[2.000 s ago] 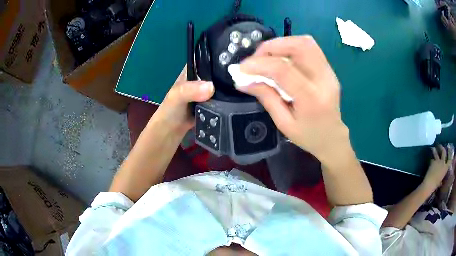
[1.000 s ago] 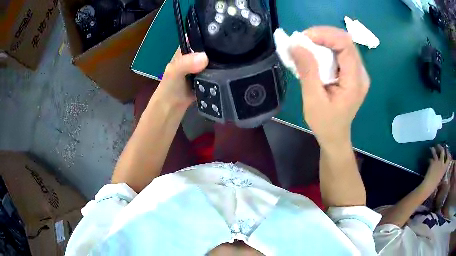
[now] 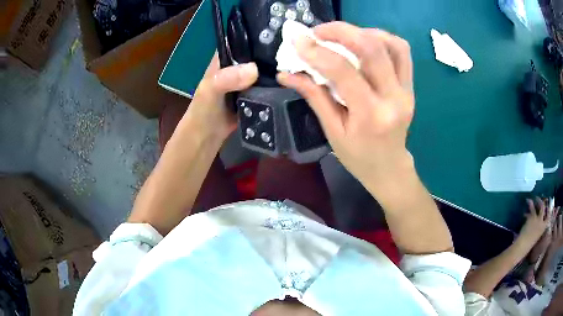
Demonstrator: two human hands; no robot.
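My left hand holds the black security camera upright by its left side, thumb on the front at the neck. The antenna stands along that side. The lamps of the dome head show above the cloth, and the head's top is cut off by the frame. My right hand pinches a crumpled white wiping cloth against the front of the dome head. That hand hides part of the dome and of the lower lens window. The LED panel at lower left is uncovered.
The green workbench holds a flat white cloth, a wash bottle and another black camera. Another person's hands are at the right edge. Open cartons with black units stand on the floor at left.
My right hand has moved left with the cloth, from beside the camera back onto the dome's front. My left hand still holds the camera, which has turned slightly.
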